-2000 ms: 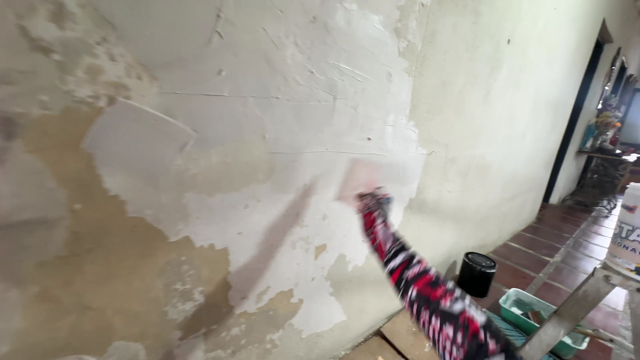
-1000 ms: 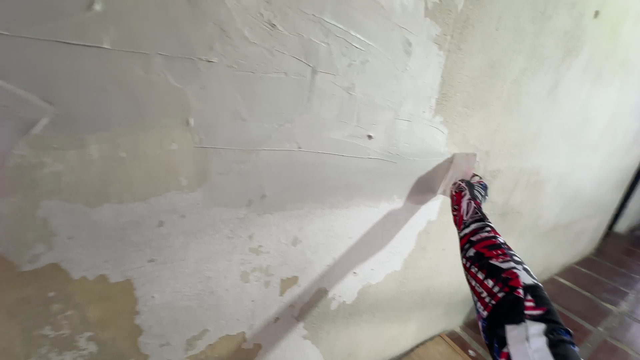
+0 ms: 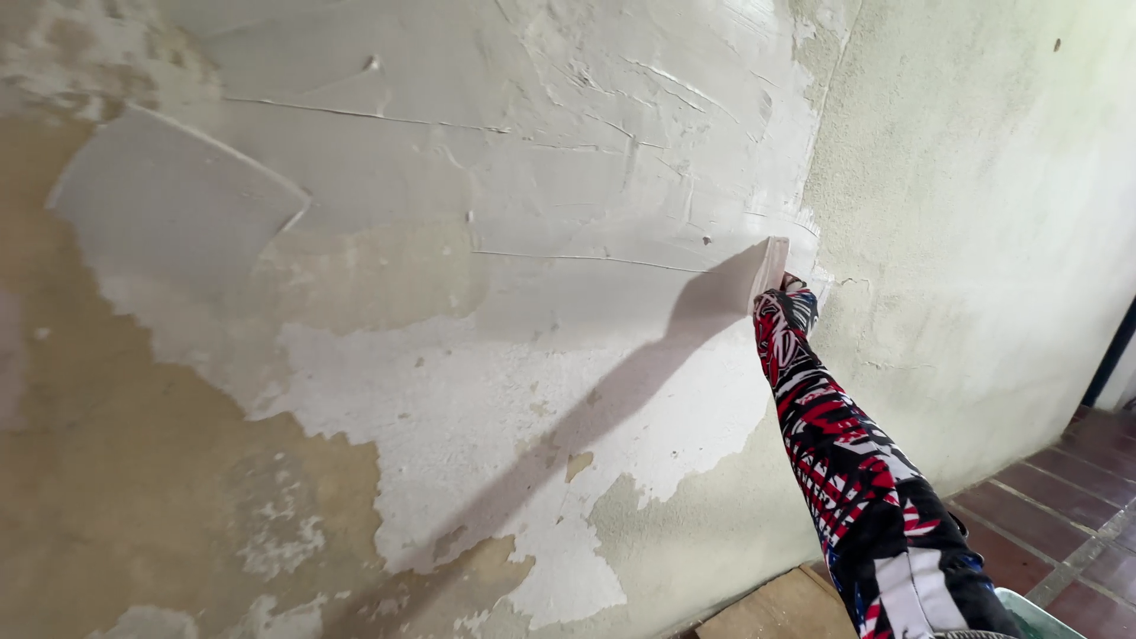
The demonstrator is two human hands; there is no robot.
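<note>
My right hand [image 3: 796, 302], at the end of a sleeve patterned in red, black and white, grips a flat plastering blade [image 3: 770, 273]. The blade's face lies close against the wall, at the right edge of a patch of smooth white filler [image 3: 586, 293]. Ridges and drag marks run across the filler above and left of the blade. My arm throws a long shadow down to the left. Bare tan plaster [image 3: 177, 444] shows at the lower left. My left hand is out of the picture.
Rough pale wall [image 3: 941, 222] continues to the right. Below are a reddish tiled floor [image 3: 1021, 515], a brown sheet [image 3: 772, 608] along the wall's foot and the rim of a pale green tray [image 3: 1034, 612] beside my sleeve. A dark upright edge [image 3: 1114, 355] stands at far right.
Between two seconds and one second ago, my right hand moved rightward along the wall with the blade. The view has shifted; the black container and ladder seen earlier are out of frame.
</note>
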